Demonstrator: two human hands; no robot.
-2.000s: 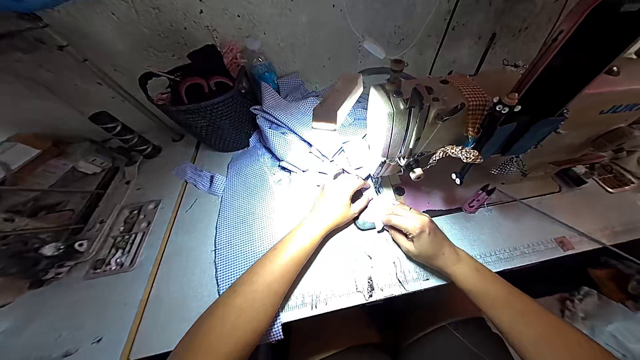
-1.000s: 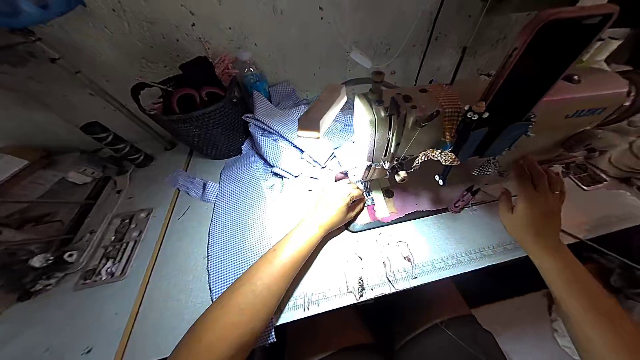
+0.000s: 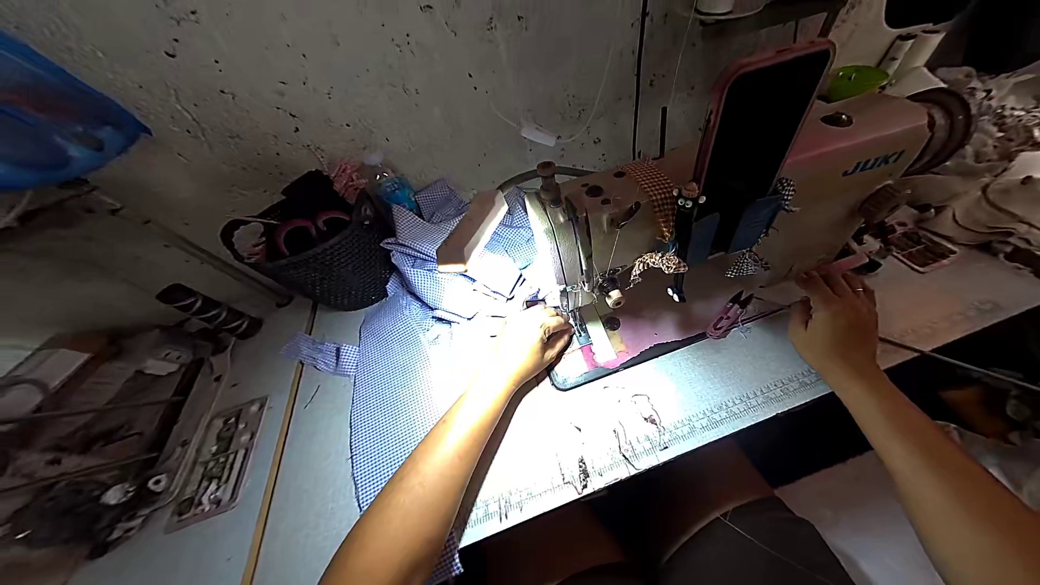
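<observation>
A blue-and-white checked fabric [image 3: 398, 390] lies bunched left of the Juki sewing machine [image 3: 812, 162] and hangs over the table's front edge. My left hand [image 3: 532, 341] is at the needle area, its fingers curled beside the presser foot [image 3: 578, 325]; glare hides whether they pinch the cloth. On the right, my right hand [image 3: 837, 321] rests by the machine's base, fingers bent downward over something that cannot be made out. Pink-handled thread snips [image 3: 729, 315] lie on the machine bed between my hands. A phone [image 3: 764, 138] stands upright against the machine arm.
A dark woven basket [image 3: 333, 264] holding pink-handled scissors stands behind the fabric, near a plastic bottle [image 3: 394, 191]. Loose threads [image 3: 621, 439] and a printed ruler [image 3: 731, 406] are along the front edge. A tray of bobbins and small parts [image 3: 218, 459] lies at left.
My right hand has moved from beside the needle to the right end of the machine bed, away from the small piece it touched. My left hand stays near the needle.
</observation>
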